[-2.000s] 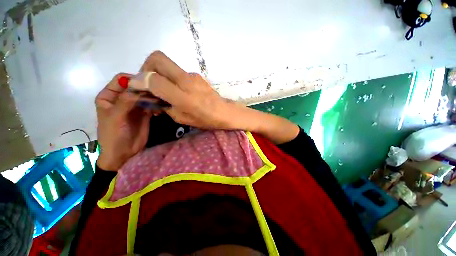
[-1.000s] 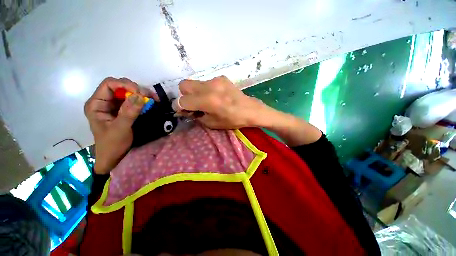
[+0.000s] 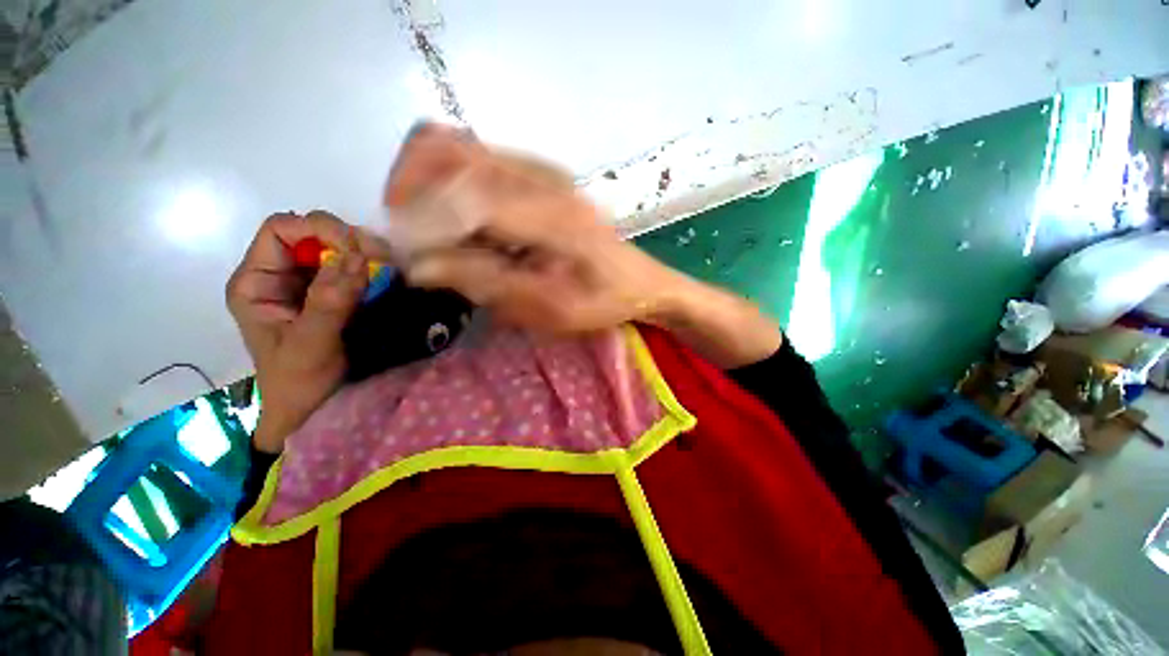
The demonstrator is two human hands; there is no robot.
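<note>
The black plush penguin (image 3: 391,336) rests against the pink dotted apron (image 3: 474,404) at the table edge, one white eye showing. My left hand (image 3: 289,308) pinches the small party hat (image 3: 308,251), its red tip, yellow band and blue base showing, against the toy's head. My right hand (image 3: 513,237) is blurred, raised just right of the hat and above the toy, fingers bent. A pale band shows on one of its fingers. Whether it holds a needle cannot be seen, and no thread can be made out.
The worn white table (image 3: 718,77) spreads ahead, with a curved dark wire piece (image 3: 180,368) at its left edge. Blue stools stand at left (image 3: 160,513) and right (image 3: 961,442). Cardboard boxes (image 3: 1032,506) and a white sack (image 3: 1109,288) lie on the right.
My left hand has stayed at the hat. My right hand, beside the toy's eye one second ago, has moved up and left and now hides the black loop on the head.
</note>
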